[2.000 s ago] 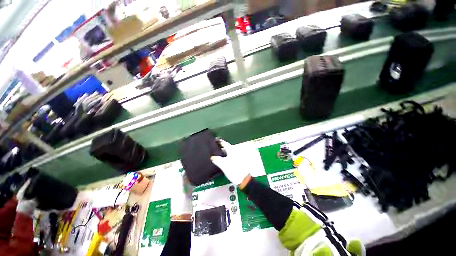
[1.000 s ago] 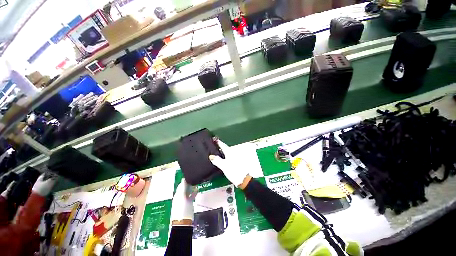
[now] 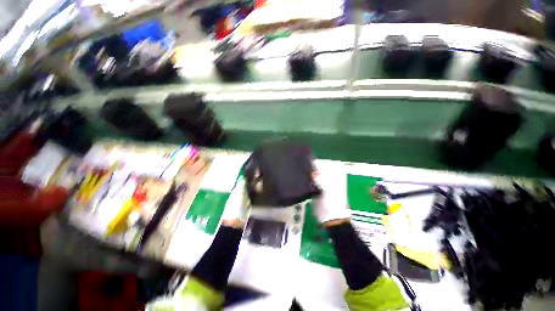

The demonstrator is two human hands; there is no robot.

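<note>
A black speaker cabinet (image 3: 281,172) is between my two hands, above the printed cartons at the belt's near edge. The frame is blurred by motion. My left hand (image 3: 236,201), in a white glove, is at the cabinet's left side, its fingers partly hidden. My right hand (image 3: 330,197), also in a white glove, holds the cabinet's right side. Green and white printed cartons (image 3: 321,242) lie flat under the cabinet and hands.
The green conveyor (image 3: 389,129) runs behind the bench with dark cabinets (image 3: 484,127) on it. A heap of black strips (image 3: 511,243) lies at right, beside a yellow piece (image 3: 420,255). Tools (image 3: 125,214) lie at left. A person in a red sleeve (image 3: 27,194) is at far left.
The camera view has turned, so the scene has shifted and levelled. Both hands remain at the cabinet, which now shows its face at a different angle. The co-worker's red sleeve appears larger at left.
</note>
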